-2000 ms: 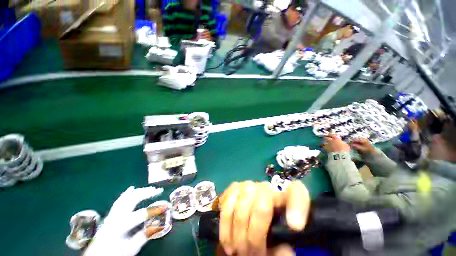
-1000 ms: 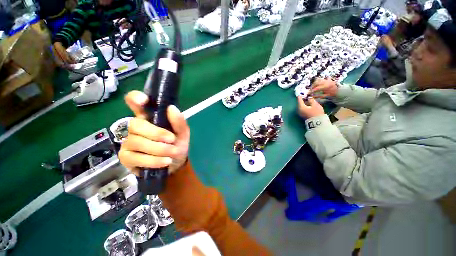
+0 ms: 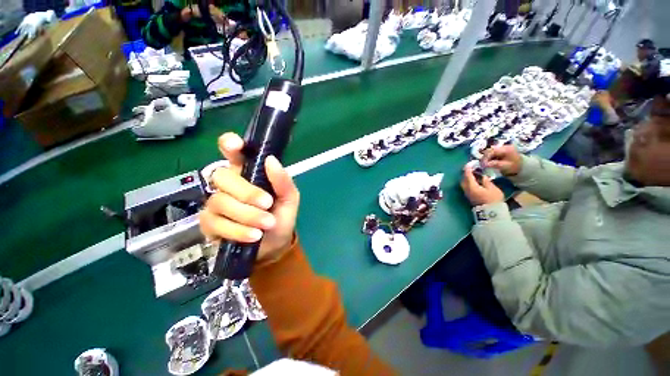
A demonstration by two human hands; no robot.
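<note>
My right hand [image 3: 253, 202], bare with a brown sleeve, holds the black electric screwdriver [image 3: 266, 139] upright, slightly tilted, a cable at its top. Its thin tip points down over a white plastic housing [image 3: 224, 312]. More housings lie beside it, one at its left [image 3: 189, 345] and one partly behind my sleeve. My left hand shows only as a piece of white glove [image 3: 297, 368] cut off by the bottom edge; its fingers are hidden.
A silver screw feeder [image 3: 165, 233] stands behind the housings. White housings with dark parts [image 3: 411, 198] lie to the right. A neighbour in a pale jacket [image 3: 573, 242] works beside long housing rows [image 3: 507, 110]. White rings [image 3: 13, 302] stand at far left, boxes [image 3: 73, 81] beyond the belt.
Since two seconds ago the screwdriver has gone from lying sideways to upright, and my gloved left hand has left the housings for the bottom edge. The view has turned toward the right.
</note>
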